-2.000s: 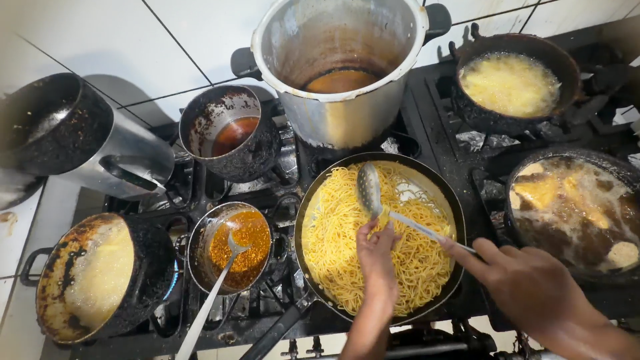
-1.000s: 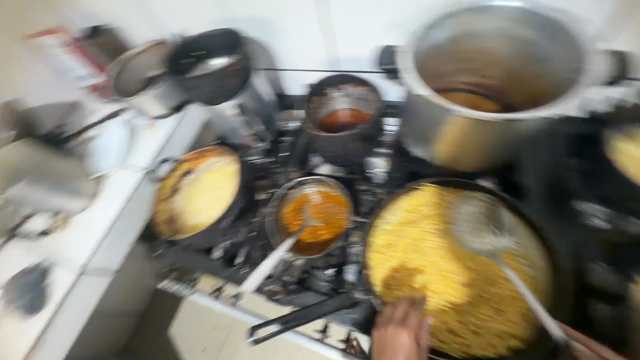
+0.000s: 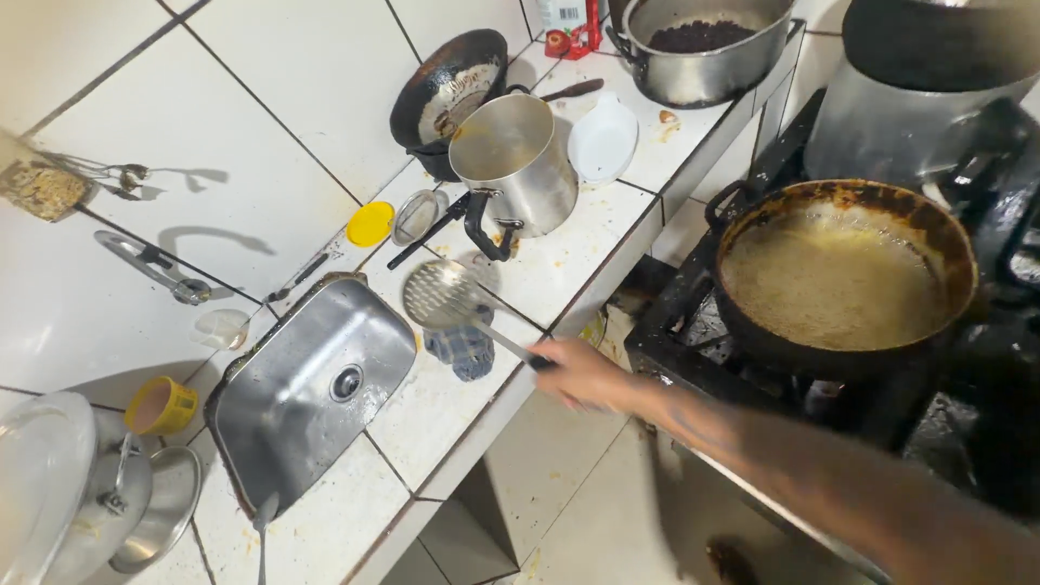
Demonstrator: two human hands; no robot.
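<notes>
My right hand (image 3: 581, 375) grips the dark handle end of a metal slotted skimmer (image 3: 441, 294). The skimmer's perforated head hovers over or rests on the white tiled counter (image 3: 455, 422), just right of the steel sink (image 3: 325, 382); which of the two I cannot tell. A checked cloth (image 3: 461, 351) lies partly under it. My left hand is out of view. To the right, a blackened pan of bubbling oil (image 3: 837, 276) sits on the stove.
An aluminium pot (image 3: 520, 166), a dark wok (image 3: 447, 97) and a white dish (image 3: 604, 138) stand behind the skimmer. A yellow lid (image 3: 370, 224) and a yellow tub (image 3: 161, 406) flank the sink. Farther back is a steel pot with dark contents (image 3: 703, 49).
The view has swung left from the stove to the sink counter. My right hand has carried the skimmer from over the noodle pan to the counter. My left hand has left the view.
</notes>
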